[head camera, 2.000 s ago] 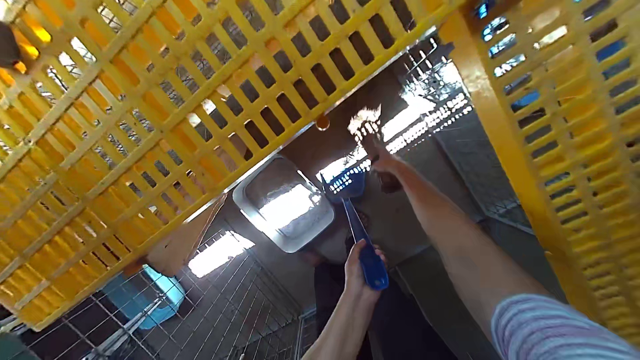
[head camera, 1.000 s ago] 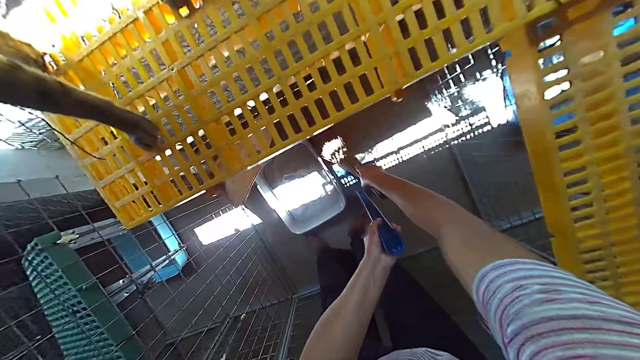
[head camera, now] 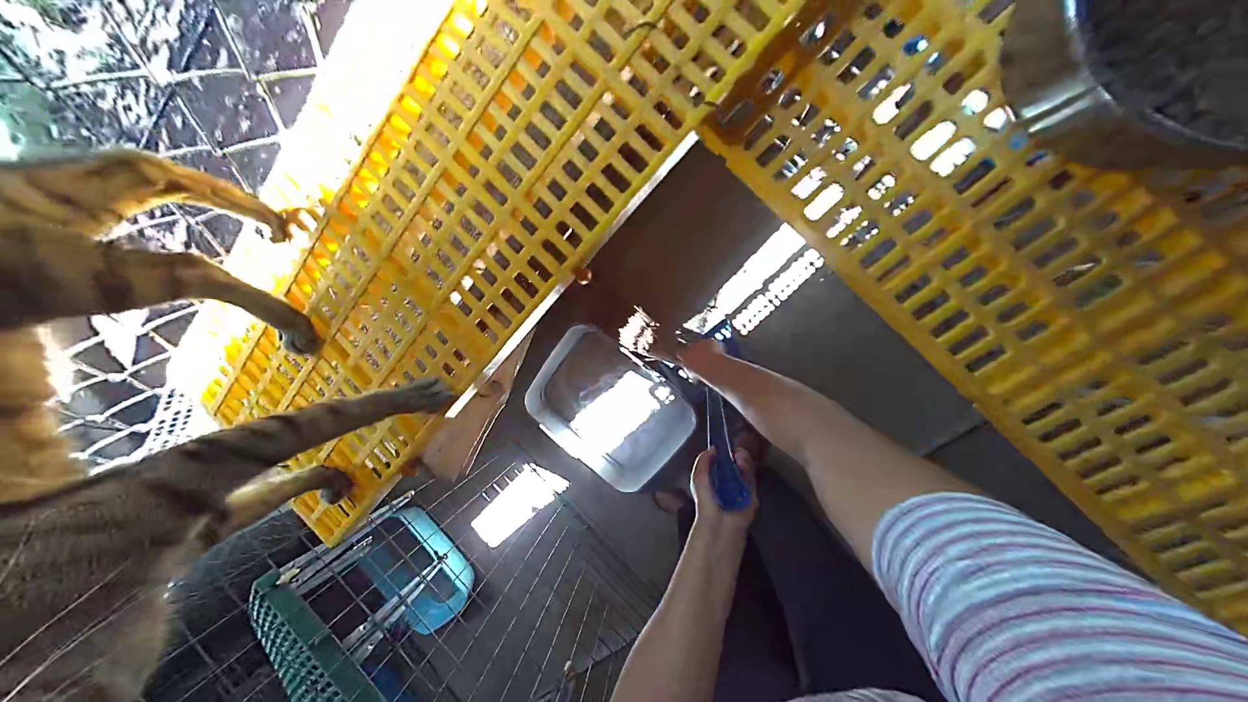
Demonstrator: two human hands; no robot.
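My left hand [head camera: 721, 487] is closed around the handle of a blue plastic scoop [head camera: 718, 429], low in the middle of the view. Close to the scoop's upper end is my right hand [head camera: 704, 359], its arm coming from a striped sleeve at the lower right. A bright, sunlit patch hides its fingertips, so whether it grips anything is unclear. Left of both hands lies a pale, shallow plastic tray [head camera: 658, 466] with strong sunlight across its inside. The scoop's head is mostly obscured by the right hand and glare.
Yellow slatted plastic panels [head camera: 468, 185] frame the floor above and to the right. Striped cat legs and a body [head camera: 107, 517] fill the left side. Wire mesh, a light-blue plastic container [head camera: 458, 575] and a green basket [head camera: 297, 634] are lower left. A round metal bowl [head camera: 1063, 88] is upper right.
More of the striped cat legs and body shows at the left, where one leg was visible a second ago. My right hand has come down toward the scoop since two seconds ago. The view has turned.
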